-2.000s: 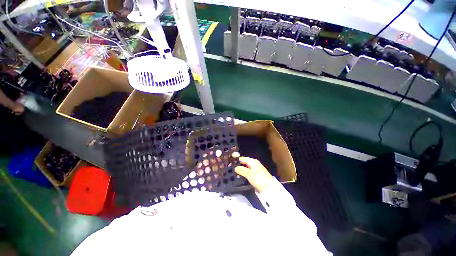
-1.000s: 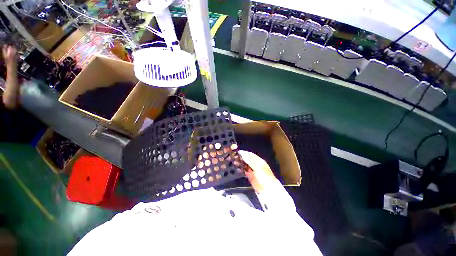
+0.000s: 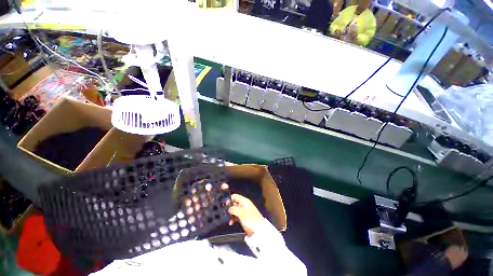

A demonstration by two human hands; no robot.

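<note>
A thin black perforated sheet (image 3: 162,207) lies tilted across my white-clothed front and the left part of an open brown carton (image 3: 274,197). My left hand (image 3: 199,200) is mostly hidden under the sheet and supports it; skin shows through the round holes near the right end. My right hand (image 3: 244,213) is at the sheet's right edge, above the carton, with thumb and fingertips closed on the edge. Whether a small part is between the fingers cannot be told. Some holes look dark, others show pale sleeve. Dark contents lie inside the carton.
More black perforated sheets (image 3: 302,215) lie right of the carton. A second carton (image 3: 70,135) with dark contents and a white fan (image 3: 146,114) on a post stand at left. A red stool (image 3: 37,245) is lower left. Another person's hand (image 3: 455,255) is lower right.
The view has tilted up, so the scene sits lower and further left. The sheet's left part spreads wider and flatter. My right hand stays at the sheet's right edge, fingers drawn together.
</note>
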